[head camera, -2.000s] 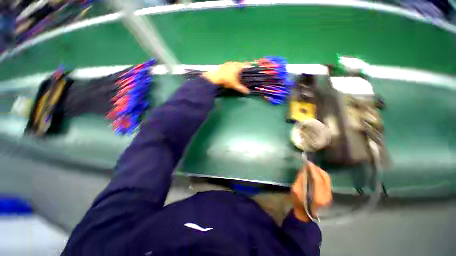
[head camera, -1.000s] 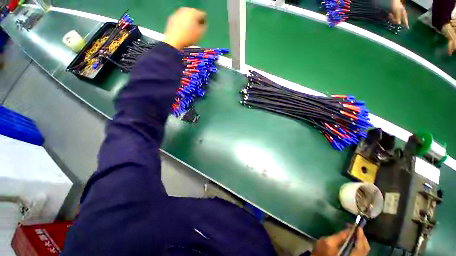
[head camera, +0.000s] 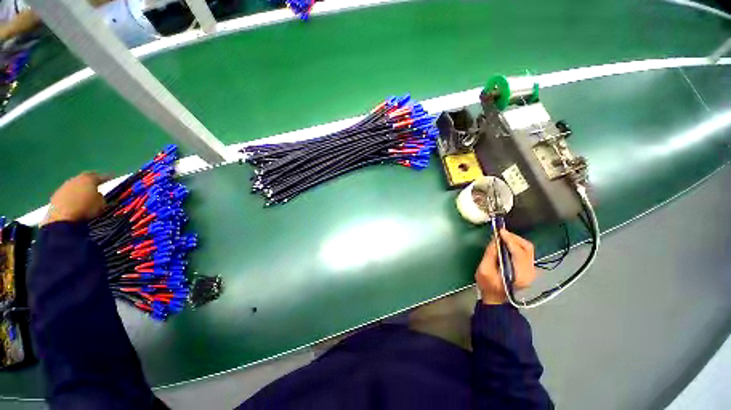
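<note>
My right hand (head camera: 505, 268) holds the soldering iron (head camera: 503, 248), its tip end inside the white round cup (head camera: 474, 205). My left hand (head camera: 76, 198) is at the upper left part of the left cable bundle (head camera: 148, 240), whose red and blue ends fan to the right. Its fingertips are hidden, so I cannot tell whether it grips a cable. A second bundle of black cables (head camera: 321, 162) lies between the left bundle and the cup, blue ends to the right. A small dark pile of loose parts (head camera: 205, 290) lies beside the left bundle.
The grey solder feeder (head camera: 535, 172) stands right of the cup, with a green spool (head camera: 497, 92) behind it and the yellow sponge (head camera: 462, 169) beside it. The iron's cord (head camera: 595, 240) loops over the bench edge. A pale post (head camera: 132, 80) rises behind the bundles. A black tray (head camera: 10, 272) is cut off at far left.
My left hand has moved from the middle bundle, was raised above the left bundle, and is now down at it. My right hand still holds the iron at the cup. The view has turned.
</note>
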